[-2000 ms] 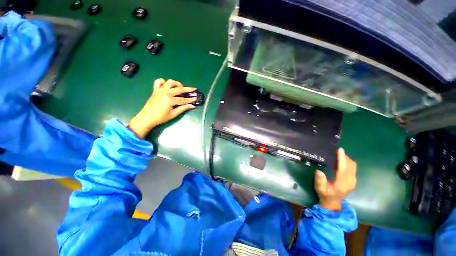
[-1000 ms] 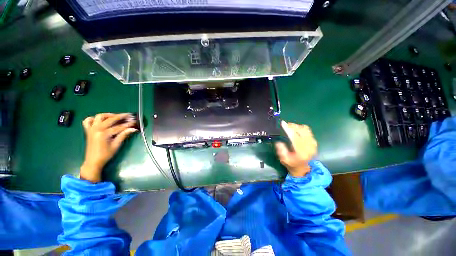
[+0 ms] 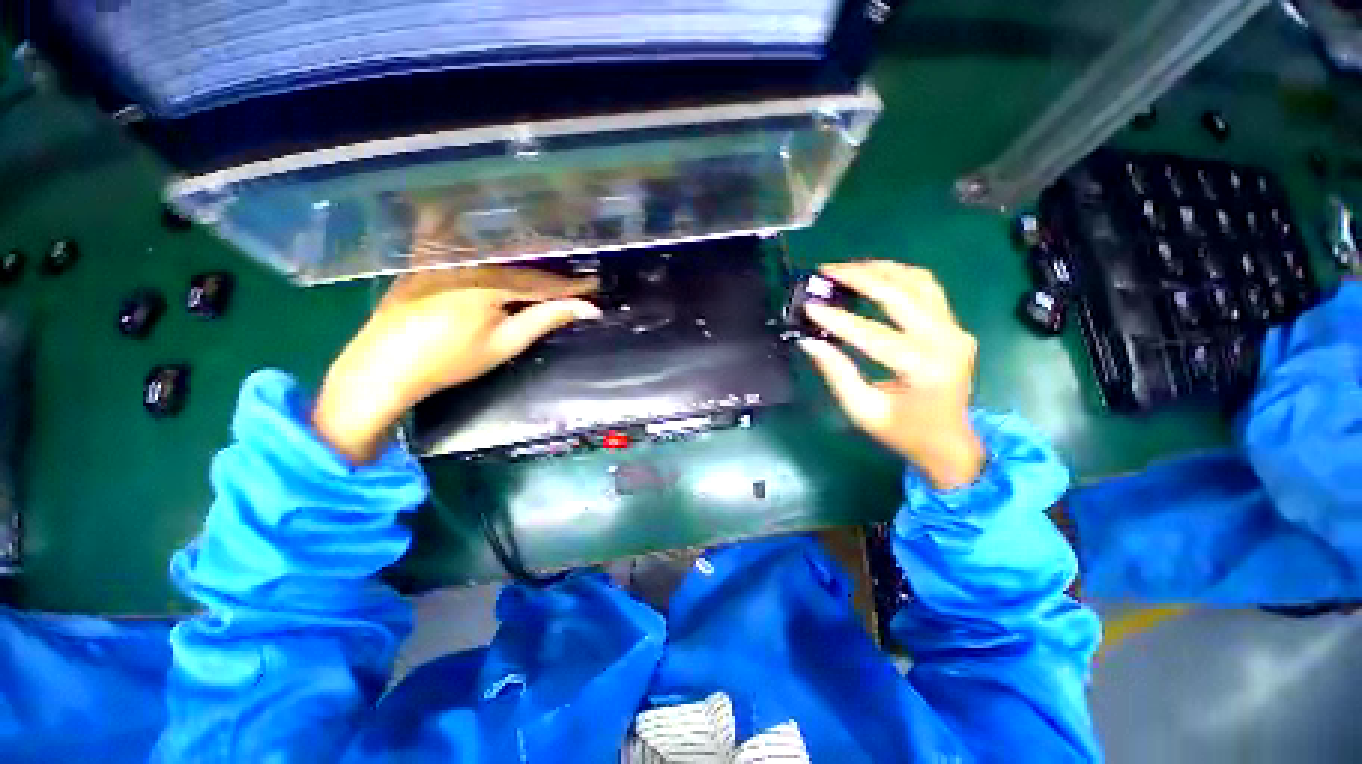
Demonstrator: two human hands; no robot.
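The glossy black fixture base (image 3: 642, 373) lies before me, with a red indicator (image 3: 616, 440) on its front edge. My left hand (image 3: 448, 336) reaches over its left part, partly behind the clear acrylic guard (image 3: 523, 209). Its fingertips are at the dark nest area; whether they grip anything cannot be told. My right hand (image 3: 904, 351) holds a small black housing (image 3: 810, 299) with a white mark between its fingertips, at the right edge of the base.
Loose housings (image 3: 166, 390) lie on the green mat at left. A black parts tray (image 3: 1195, 284) is at right, with several units (image 3: 1044, 311) beside it. A grey slanted bar (image 3: 1113, 112) and an instruction board (image 3: 448, 45) stand behind. Blue sleeves (image 3: 1300, 388) show at right.
My left hand has moved right, from the mat onto the base. My right hand has moved up from the base's front right corner and now holds a housing. The camera view has shifted.
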